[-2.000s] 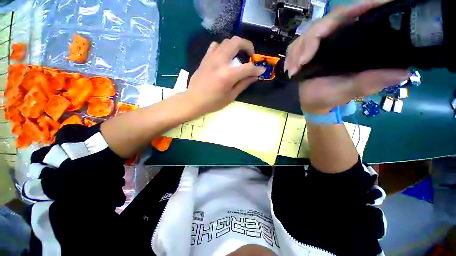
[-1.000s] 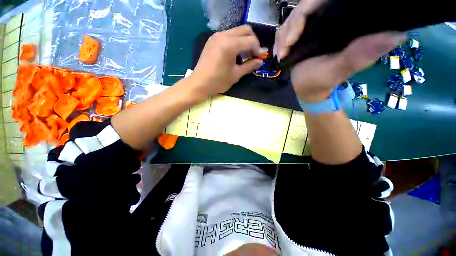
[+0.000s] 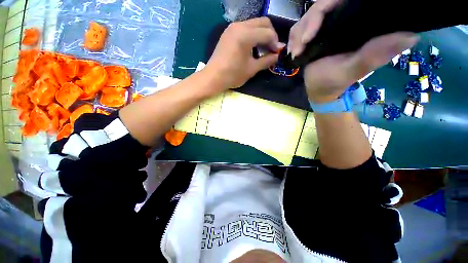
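Note:
An orange housing (image 3: 285, 72) with dark blue board inside lies on the black work mat (image 3: 256, 86). My left hand (image 3: 241, 54) has its thumb and forefinger at the housing's left and upper edge and grips it. My right hand (image 3: 333, 72), with a light blue wrist strap (image 3: 341, 101), is wrapped around a thick black electric screwdriver (image 3: 379, 23). The screwdriver's tip end is over the housing; the exact tip and any screw are hidden or too small to tell.
Orange shells (image 3: 66, 92) are heaped at left, partly on a clear blister tray (image 3: 136, 46). Blue circuit boards with white batteries (image 3: 415, 85) lie at right. A cream pad sheet (image 3: 251, 120) runs along the bench edge. A screw feeder (image 3: 285, 9) stands behind the mat, partly hidden.
The whole view has shifted, with the bench contents higher in the picture. The screwdriver's front end has come from beside the housing to over it. My left hand stays at the housing.

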